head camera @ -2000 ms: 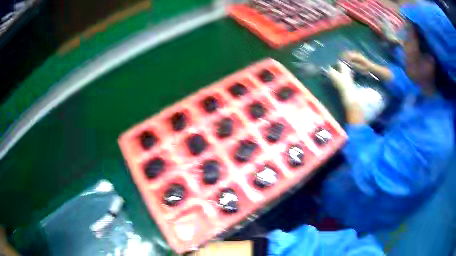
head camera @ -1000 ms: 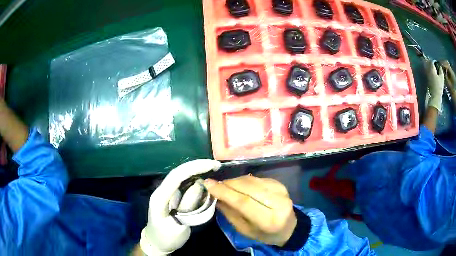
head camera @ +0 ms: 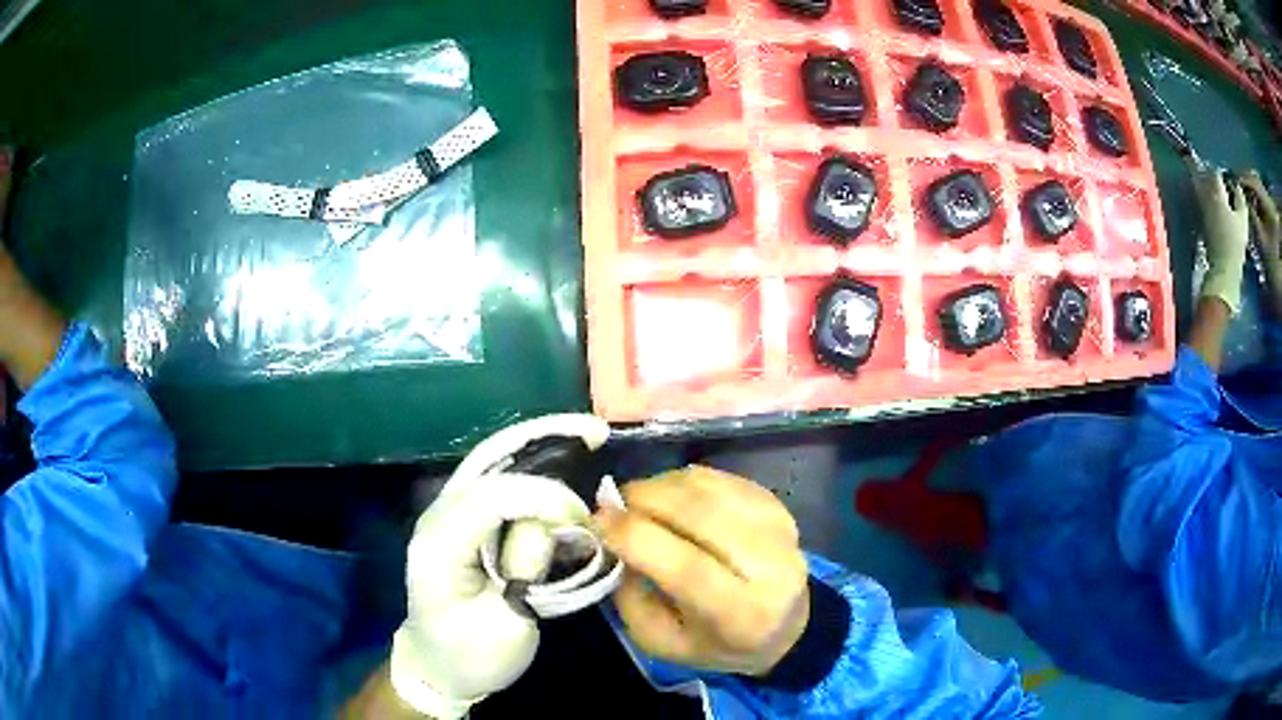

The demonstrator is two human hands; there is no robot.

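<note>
My left hand [head camera: 471, 591], in a white glove, holds a black watch case [head camera: 560, 459] over the lap, below the bench edge. A white strap [head camera: 574, 599] curls in a loop under the case, among the glove's fingers. My right hand [head camera: 714, 570], bare, touches the loop's right side and pinches a small white strap end [head camera: 610, 492] beside the case. Whether that end touches the case is hidden by the fingers. Loose white perforated straps [head camera: 394, 186] with black keeper loops lie on a clear plastic bag [head camera: 302, 296].
A red foam tray [head camera: 600, 303] of black watch cases under clear film stands on the green bench, right of the bag; its near-left pocket holds no case. Co-workers in blue smocks sit at left [head camera: 85, 485] and right [head camera: 1111, 521]. Another tray shows at the upper right.
A second strap piece now lies on the bag, left of the first. The case shows more in my left hand, and a white strap end now shows at my right fingertips. The view has shifted slightly.
</note>
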